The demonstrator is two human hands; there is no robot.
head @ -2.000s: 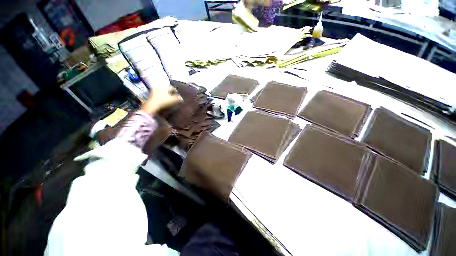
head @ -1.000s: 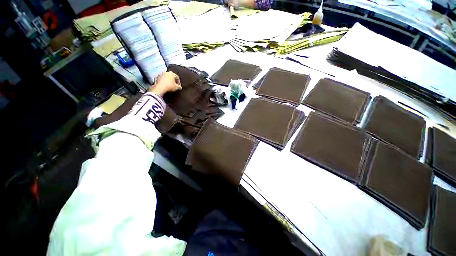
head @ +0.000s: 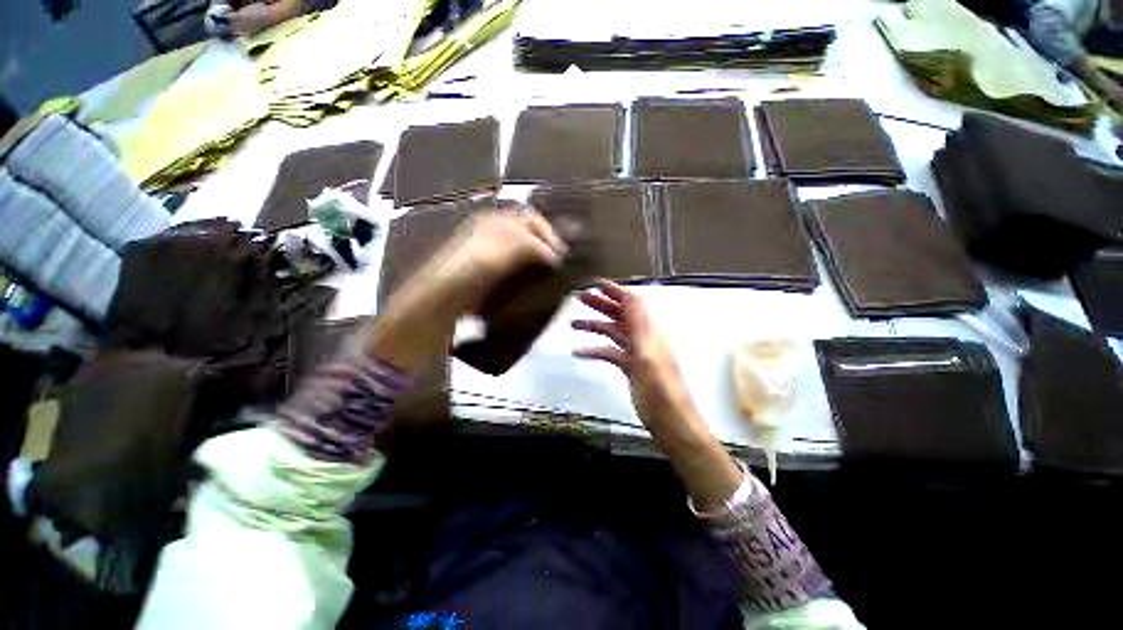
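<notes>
My left hand (head: 499,252) grips a dark brown piece (head: 523,308), blurred and folded or tilted, above the white table surface. My right hand (head: 634,338) is just right of the piece, fingers spread, holding nothing. The glue bottle (head: 766,379) lies on the white surface right of my right hand, its thin nozzle toward the near edge. The zippered panel (head: 917,400) lies farther right, with a pale zip line near its top edge. Stacks of plain brown panels (head: 736,231) lie in two rows beyond my hands.
A heap of loose brown parts (head: 185,289) is at left, with a crumpled plastic bag (head: 339,222) beside it. A tall brown block (head: 1028,191) stands far right. Yellow-green sheets (head: 302,74) lie at the far left. Parts of other people show at both upper corners.
The view has swung right. My left hand has left the heap at left and now holds a brown piece over the table. My right hand, the glue bottle and the zippered panel have come into view.
</notes>
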